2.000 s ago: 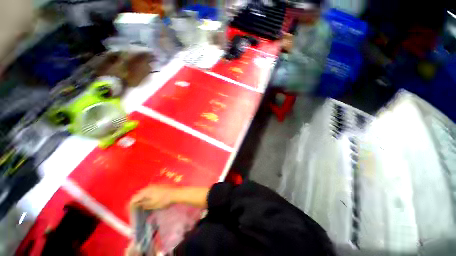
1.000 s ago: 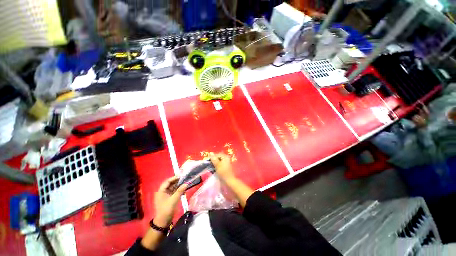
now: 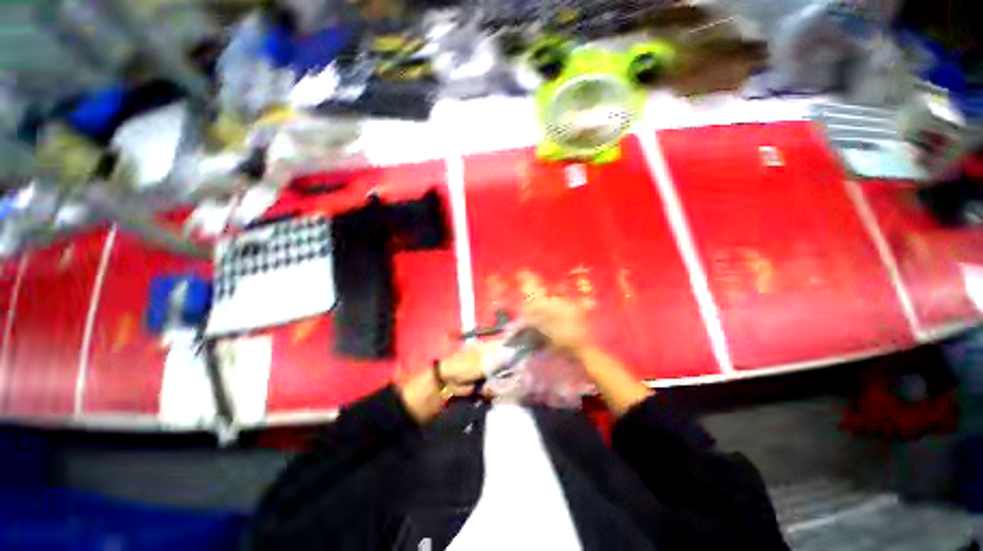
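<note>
A dark handheld unit [image 3: 525, 342] in a clear plastic bag [image 3: 539, 379] is between my hands, close to my body over the bench's front edge. The picture is blurred. My left hand [image 3: 461, 368], with a dark bracelet at the wrist, grips the unit's left end. My right hand [image 3: 563, 325] is at its right end, holding the bag and unit; the fingers are blurred. Dark units lie in a dense row [image 3: 367, 282] on the red bench [image 3: 561, 237], left of my hands, with a few more beside its top.
A white perforated plate [image 3: 275, 285] lies left of the row, with a blue block [image 3: 178, 302] and white paper [image 3: 246, 377] near it. A green frog fan [image 3: 591, 113] stands at the back. Another perforated plate [image 3: 875, 145] is back right. A red stool [image 3: 900, 411] stands beyond the front edge.
The view has swung left, so the fan and dark row appear further right. Both hands still hold the bagged unit, now nearer my body's midline.
</note>
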